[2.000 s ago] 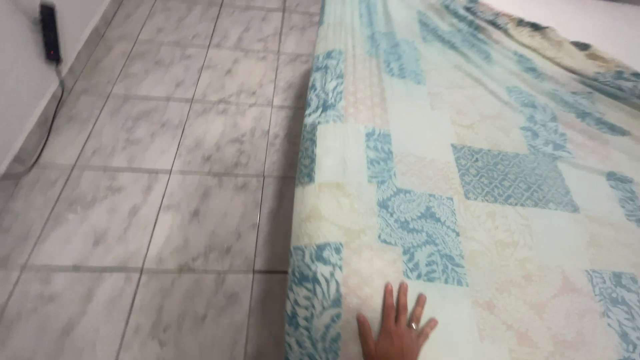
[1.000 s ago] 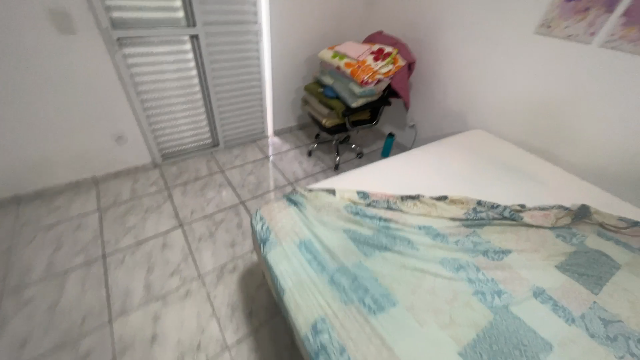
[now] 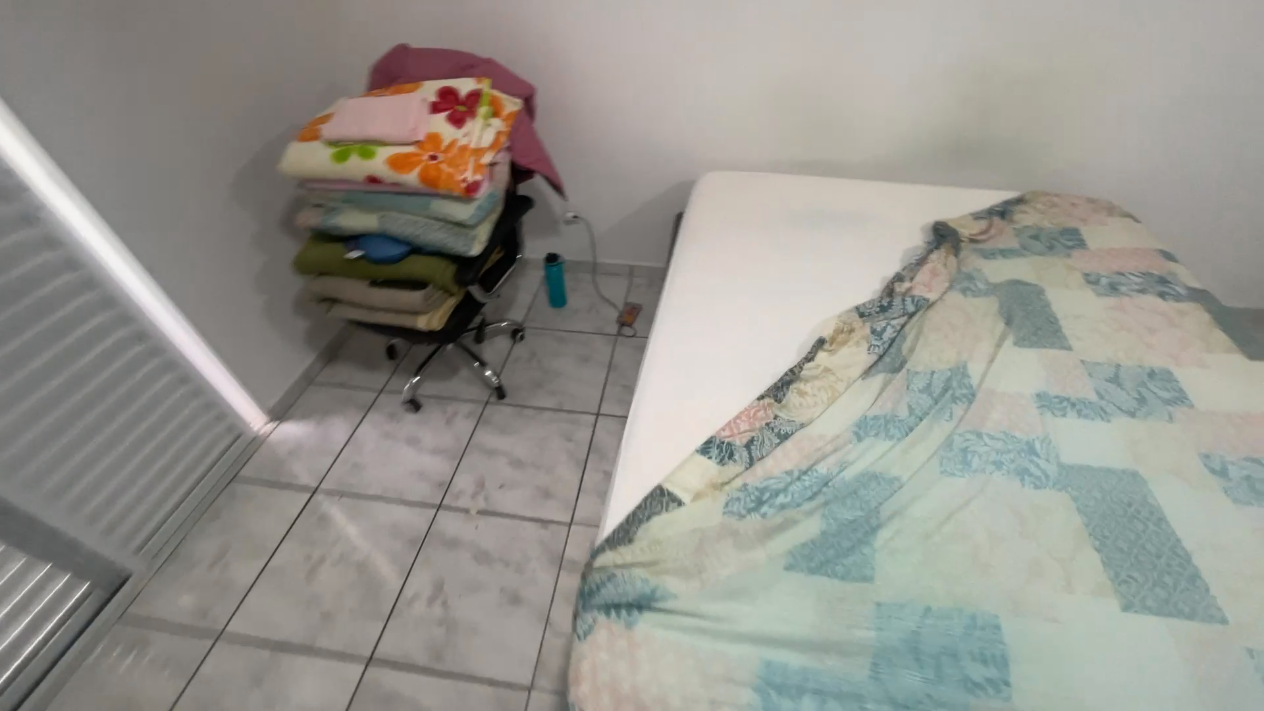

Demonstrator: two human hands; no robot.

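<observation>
Neither my left hand nor my right hand is in the head view. A patchwork-print fitted sheet (image 3: 987, 513) in pale blue, cream and pink covers the near and right parts of the bed. Its bunched edge (image 3: 820, 375) runs diagonally from the near left side of the bed up to the far right. Beyond that edge the white mattress (image 3: 780, 267) lies bare, at the far left part of the bed. Wrinkles spread through the sheet from the gathered edge.
A wheeled office chair (image 3: 459, 341) at the far left bears stacked folded bedding (image 3: 405, 227), with a mauve cloth (image 3: 533, 148) over its back. A teal bottle (image 3: 555, 281) and a cable with a power strip (image 3: 629, 316) are on the tiled floor (image 3: 395, 533). A louvered door (image 3: 99, 395) stands left.
A hand rested on the sheet about two seconds ago and is out of view now. The view has swung strongly toward the chair and the bare mattress corner.
</observation>
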